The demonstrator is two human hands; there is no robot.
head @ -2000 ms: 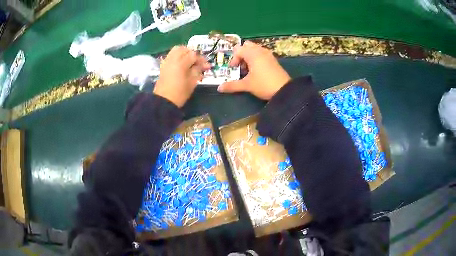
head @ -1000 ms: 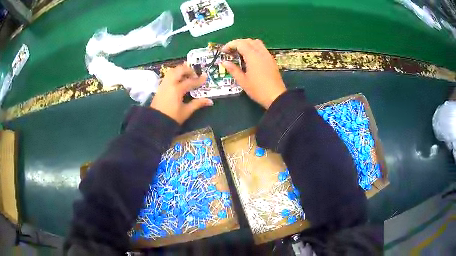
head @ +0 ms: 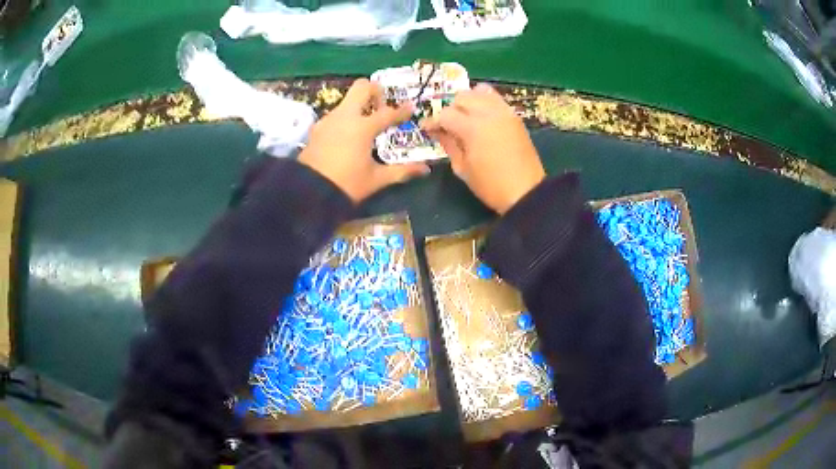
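Note:
A white housing point(head: 400, 153) with a crowded circuit board point(head: 438, 84) lies at the worktop's far edge, by the chipped rail. My left hand point(head: 353, 142) holds the housing's left side, thumb along the near edge. My right hand point(head: 486, 142) has its fingertips together over the board's right middle. A small blue part shows between the hands. Whether the right fingers grip something is hidden. The left cardboard tray point(head: 367, 415) is full of blue discs with white legs. The right cardboard tray point(head: 500, 298) has a whitish pile near left and blue discs far right.
A crumpled clear bag point(head: 243, 99) trails left of the housing across the worn rail point(head: 623, 117). On the green conveyor point(head: 587, 55) lies another white unit point(head: 486, 26) with its bag point(head: 339, 23). A further unit is at top left and a whitish bag point(head: 814, 275) at far right.
The conveyor unit and its bag have moved right and further away. My right fingertips have come down onto the board's middle. My left hand has stayed at the housing's left side.

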